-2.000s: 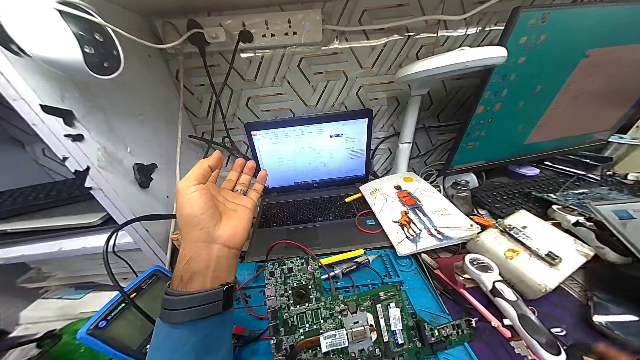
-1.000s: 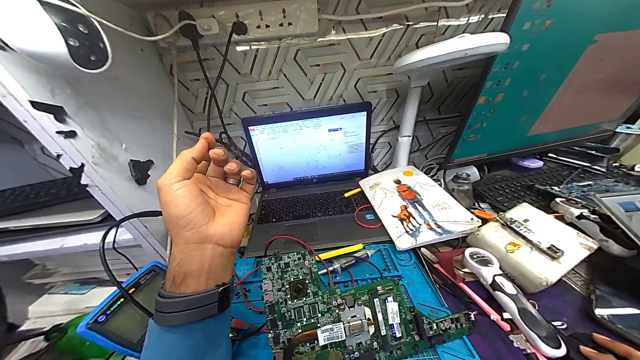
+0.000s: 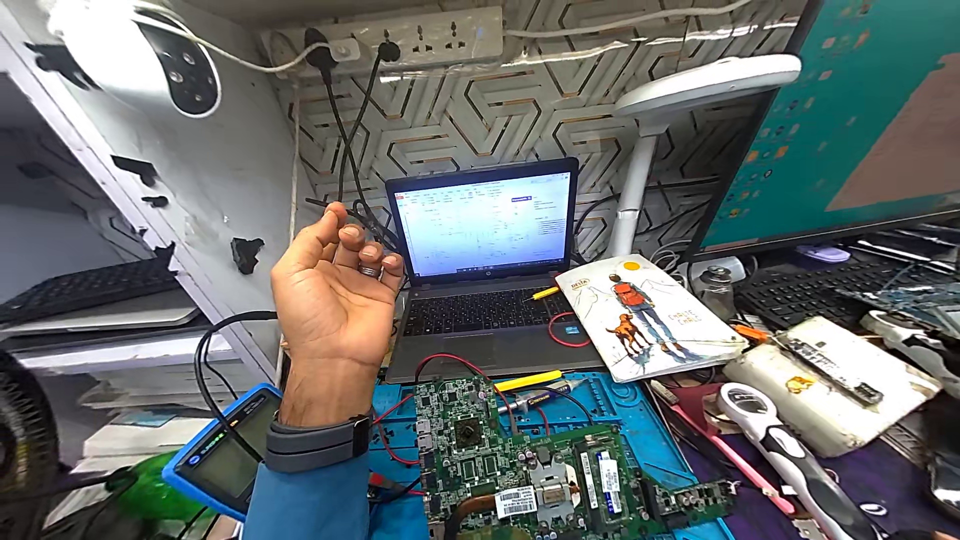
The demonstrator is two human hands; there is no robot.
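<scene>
My left hand (image 3: 335, 300) is raised at left of centre, palm towards me and fingers loosely curled, with nothing seen in it. A dark band circles its wrist. My right hand is out of view. Behind the left hand stands an open laptop (image 3: 480, 225) with a diagram-like page on its screen. Below and right of the hand, a green laptop motherboard (image 3: 480, 469) with a copper heat pipe lies on a blue work mat (image 3: 652, 427). Beside the board are a yellow pen-like tool (image 3: 529, 380) and a syringe-like tube (image 3: 536, 399). A blue-framed meter (image 3: 225, 450) leans left of the wrist.
An illustrated notebook (image 3: 645, 322) overlaps the laptop's right side. A white lamp (image 3: 637, 180) rises behind it. At right are a large monitor (image 3: 847, 135), a black keyboard (image 3: 810, 292), a pink toothbrush (image 3: 727, 450) and a white-and-black handheld magnifier (image 3: 787, 457). Red and black leads cross the mat.
The fingers of my left hand, more spread two seconds ago, have curled inwards, and the hand has tilted. The motherboard and laptop have stayed in place.
</scene>
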